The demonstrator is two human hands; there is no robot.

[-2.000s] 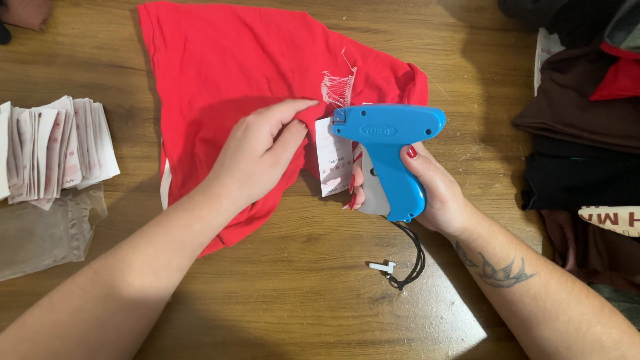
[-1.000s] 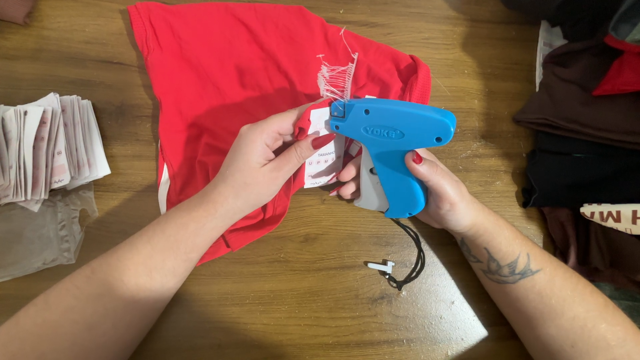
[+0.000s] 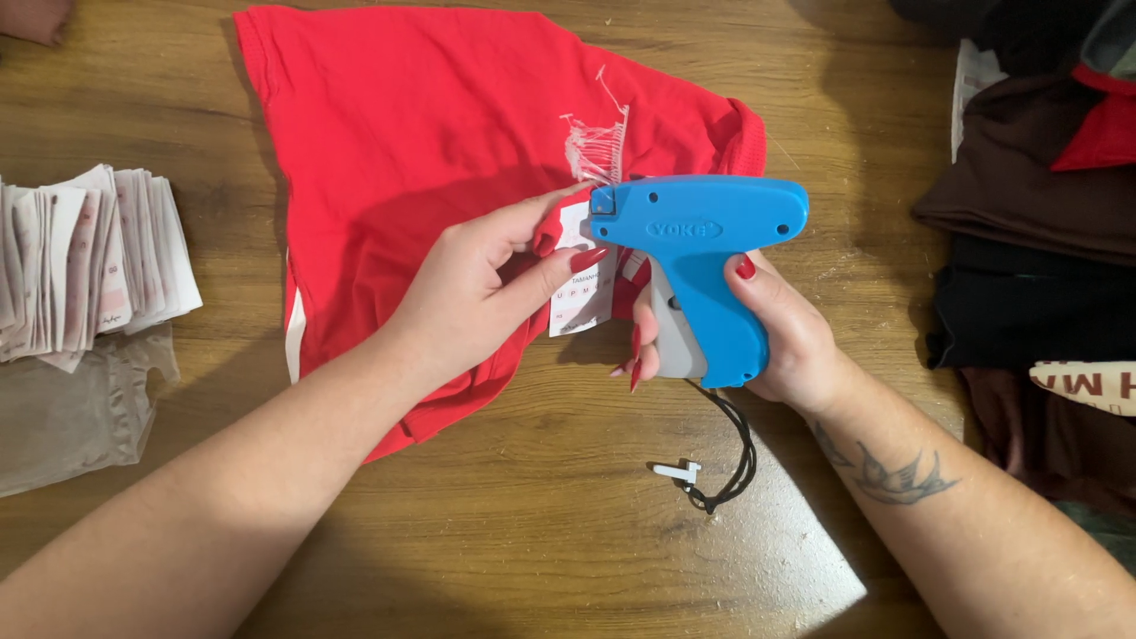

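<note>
My right hand [image 3: 772,328] grips a blue tagging gun [image 3: 701,222] with a grey trigger. A strip of clear plastic tag fasteners [image 3: 599,151] stands up from the gun's front end. My left hand [image 3: 488,284] pinches a fold of a red garment [image 3: 408,115] together with a white printed paper tag [image 3: 581,306], right against the gun's nose. The needle is hidden there. Under both hands the garment lies spread on the wooden table. A black cord loop [image 3: 741,453] with a small white plastic cap [image 3: 679,472] hangs from the gun's handle.
At the left, a thick stack of printed paper tags [image 3: 98,257] lies above a clear plastic bag [image 3: 75,417]. Dark folded garments [image 3: 1003,169] are piled along the right edge, with a cream piece bearing brown letters [image 3: 1087,386] among them. The table [image 3: 532,550] has a wood-grain top.
My left hand, its fingers beside the gun's nose two seconds ago, has closed on the tag and a fold of red cloth. The tagging gun has stayed in my right hand.
</note>
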